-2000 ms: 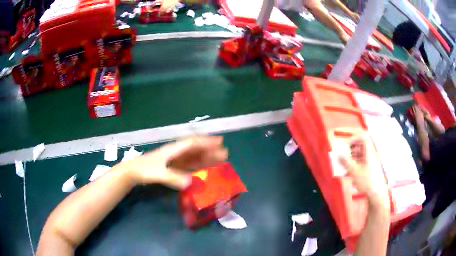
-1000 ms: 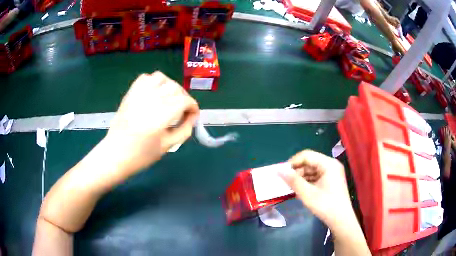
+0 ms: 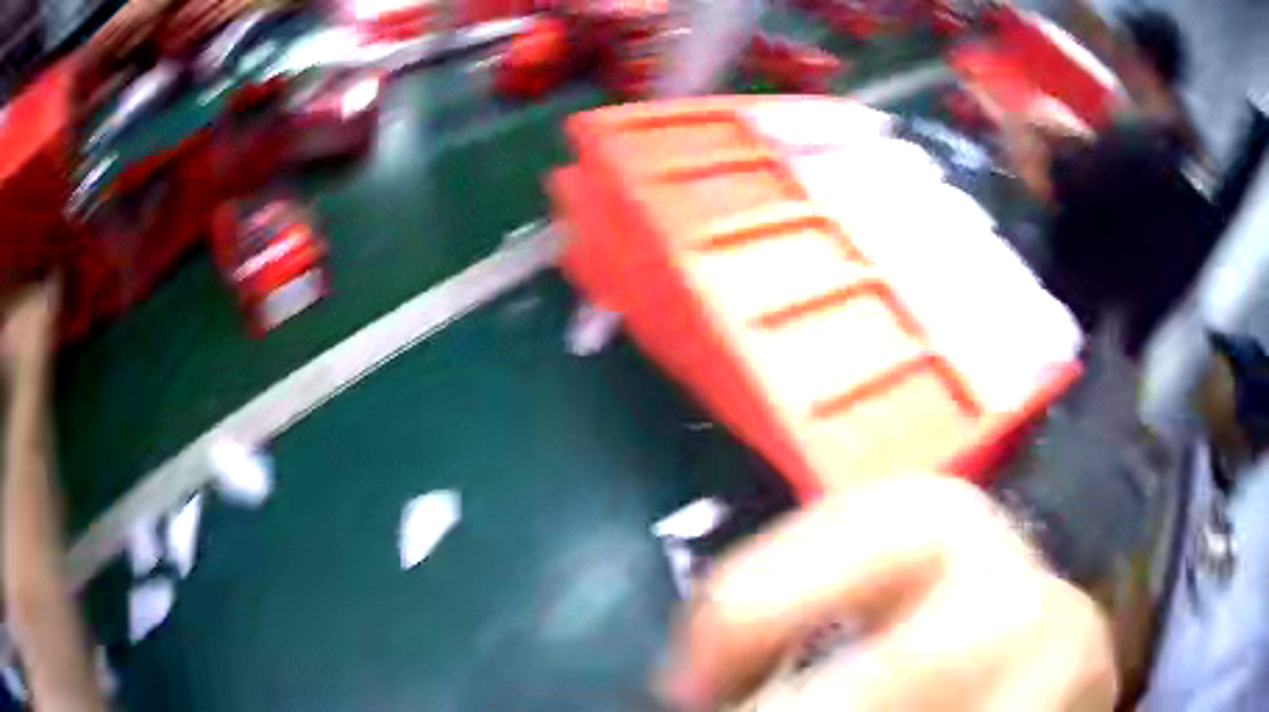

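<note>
The view is blurred. My left hand [image 3: 28,323] is at the far left edge, partly cut off, against the red stack and cartons on the belt; its grip is unclear. My right hand [image 3: 898,598] is large and blurred at the bottom right, below the tray's near end, with fingers curled; whether it holds anything is hidden. The red compartment tray [image 3: 863,417] lies on a stack, with empty-looking pockets along its left side and white items [image 3: 960,264] along its right. A red carton [image 3: 272,264] with a white end label lies on the belt.
White scraps [image 3: 427,527] litter the dark green near surface. A pale rail [image 3: 348,355] separates it from the belt [image 3: 432,181]. More red cartons [image 3: 536,59] lie at the back. Another person's dark head or hair [image 3: 1141,209] shows at the right.
The view has swung right. My left arm now reaches to the far left. My right hand is nearer the camera. The carton and white piece that were under my right hand are out of sight.
</note>
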